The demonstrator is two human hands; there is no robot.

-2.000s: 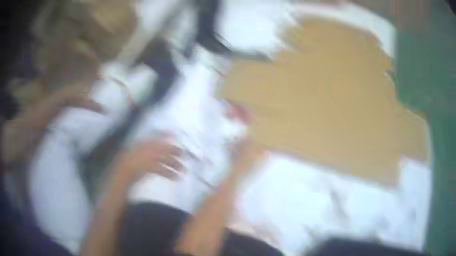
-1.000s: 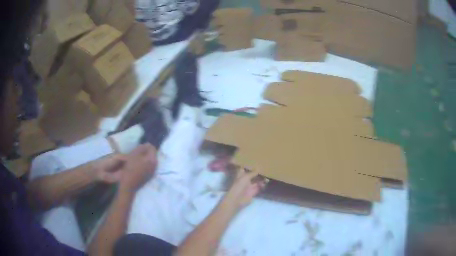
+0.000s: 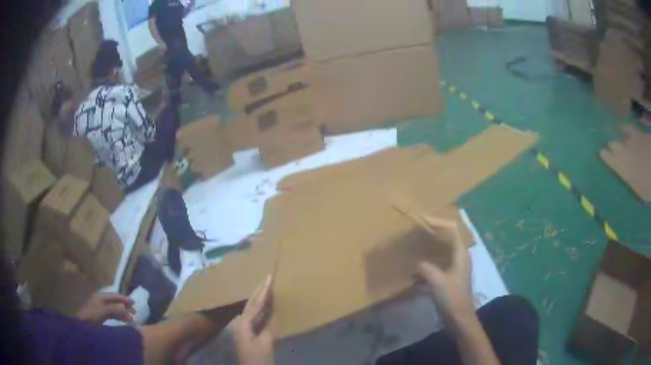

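A large tan box blank (image 3: 335,235) lies tilted in front of me, its near part over my lap. My left hand (image 3: 257,322) holds a small flap at its near left edge. My right hand (image 3: 446,267) is curled around a raised flap on its right side, casting a shadow on the board. The fingers are slightly blurred. Whether other blanks lie beneath cannot be told.
At left are a neighbour's hand (image 3: 107,306) and purple sleeve (image 3: 71,343). Finished boxes (image 3: 71,221) are piled beyond. Large cartons (image 3: 371,78) stand behind the white sheet (image 3: 357,142). An open carton (image 3: 614,303) sits at right on the green floor (image 3: 492,164).
The view has lifted, showing more room. The blank now reaches over my lap, with both my hands on its flaps. Earlier, one hand was at the near edge of the blanks on the sheet.
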